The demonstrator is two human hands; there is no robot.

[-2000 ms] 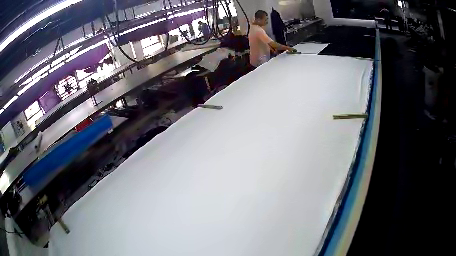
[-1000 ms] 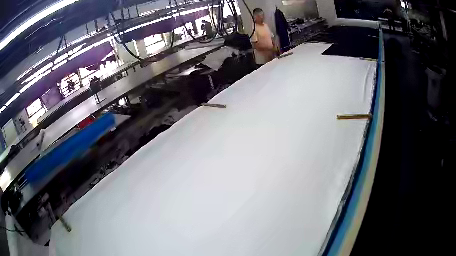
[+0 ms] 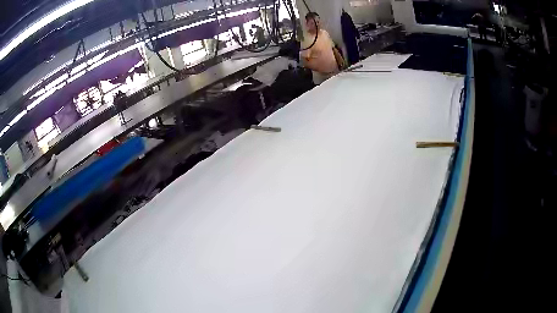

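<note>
White fabric (image 3: 287, 189) lies smooth over the long table, nearest in front of me. One fabric weight (image 3: 436, 145) lies across its right edge, another fabric weight (image 3: 266, 128) on its left edge, and a third fabric weight (image 3: 80, 271) at the near left corner. A small weight (image 3: 353, 68) also shows at the far left edge. Black fabric (image 3: 436, 52) lies beyond the white cloth's far end, beside a white patch. Neither my left hand nor my right hand is in the picture.
A person in a light orange top (image 3: 322, 54) stands at the table's far left side. A blue table edge strip (image 3: 441, 229) runs along the right. To the left are a blue roll or panel (image 3: 91, 180), dark cloth heaps and another long table (image 3: 177, 85). Cables hang overhead.
The person has drawn their arms back from the table and stands more upright, turned differently. The view has shifted slightly, moving the scene a little to the right. The near weights lie as before.
</note>
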